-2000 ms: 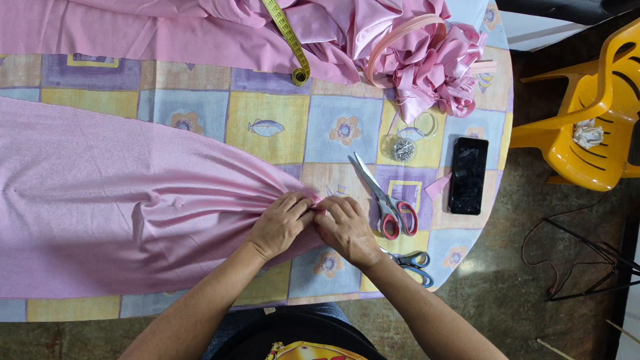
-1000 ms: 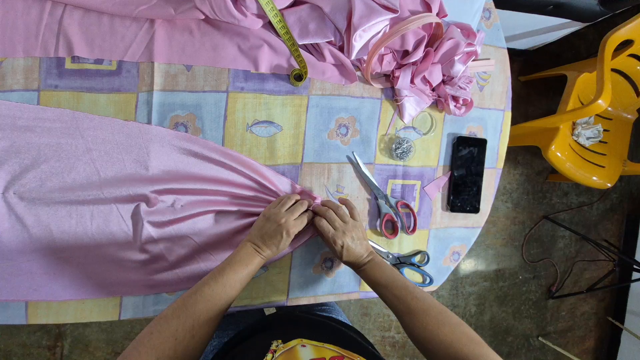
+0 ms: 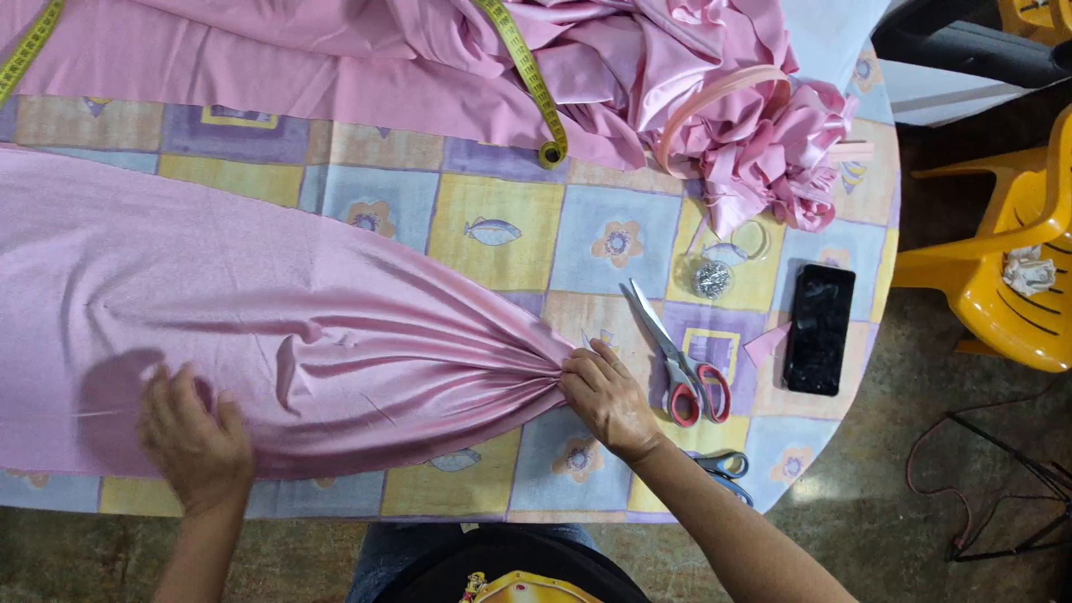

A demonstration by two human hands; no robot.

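A long piece of pink satin fabric (image 3: 251,285) lies over the left half of the table, its right end drawn into tight pleats. My right hand (image 3: 605,394) grips that gathered end, fingers closed on the folds. Above the fabric's lower left part, my left hand (image 3: 194,435) hovers with fingers apart, slightly blurred, casting a shadow. Just right of my right hand lie scissors with red and grey handles (image 3: 677,360). A second pair, with blue and grey handles (image 3: 727,476), is partly hidden behind my right forearm.
More pink satin (image 3: 636,75) is heaped along the far side, with a yellow tape measure (image 3: 528,67) on it. A round container of pins (image 3: 712,279), a black phone (image 3: 820,329) and a small pink scrap (image 3: 765,345) lie at the right. Beyond the table edge stands a yellow plastic chair (image 3: 997,285).
My left hand has left the gathered end and moved left over the fabric. My right hand stays at the gathers.
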